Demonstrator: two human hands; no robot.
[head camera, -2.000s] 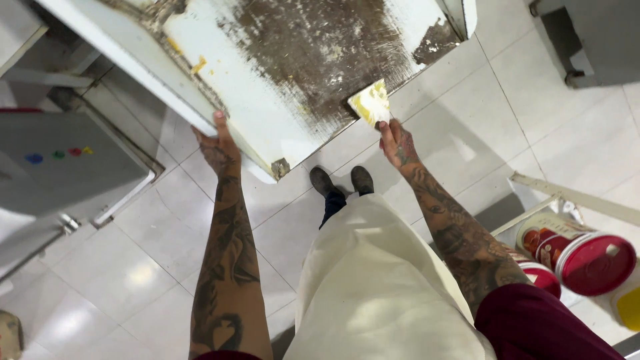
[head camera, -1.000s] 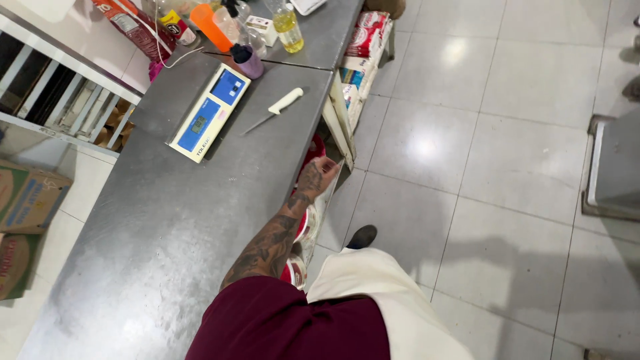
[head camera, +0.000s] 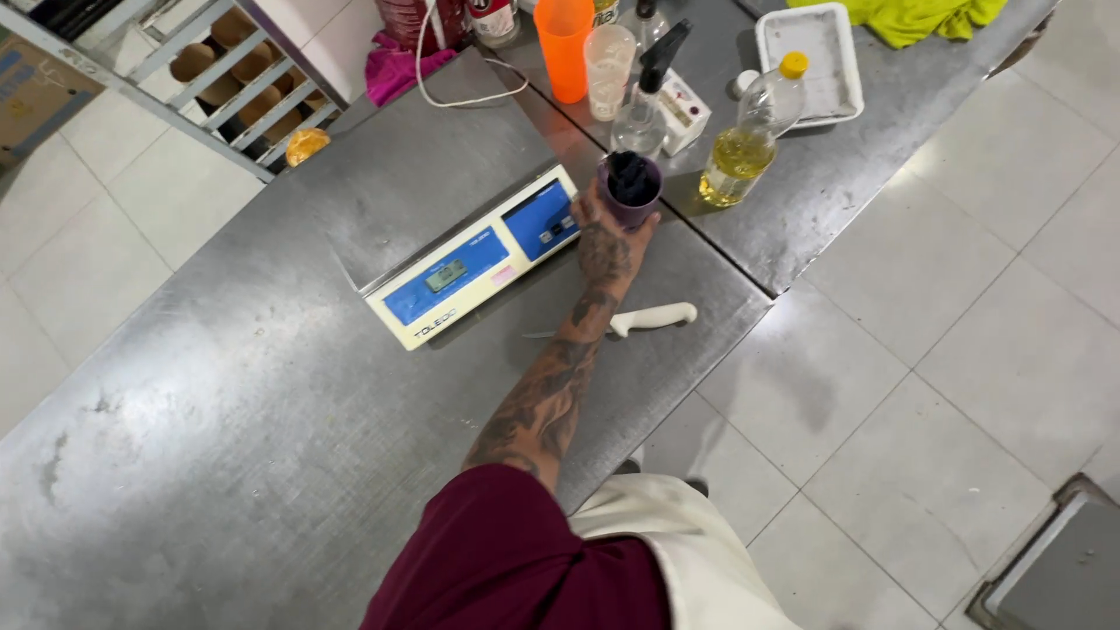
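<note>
My left hand (head camera: 612, 236) reaches across the metal table (head camera: 289, 437) and is closed around a purple cup (head camera: 632, 188), which has something dark inside. Just left of the hand is a Toledo digital scale (head camera: 477, 262) with a blue panel. A knife with a white handle (head camera: 661, 317) lies beneath my forearm, its blade partly hidden. A clear spray bottle (head camera: 643, 122) stands right behind the cup. My right hand is out of view.
Behind the cup are an orange tumbler (head camera: 564, 52), a frosted cup (head camera: 608, 70) and a small box (head camera: 684, 109). To the right stand an oil bottle (head camera: 744, 149) and a white tray (head camera: 809, 66). A white cable (head camera: 455, 103) lies behind the scale.
The view has swung from a worn panel, where my right hand held a scraper, to the table. Since one second ago, my left hand has moved from the table's edge to the purple cup and closed on it.
</note>
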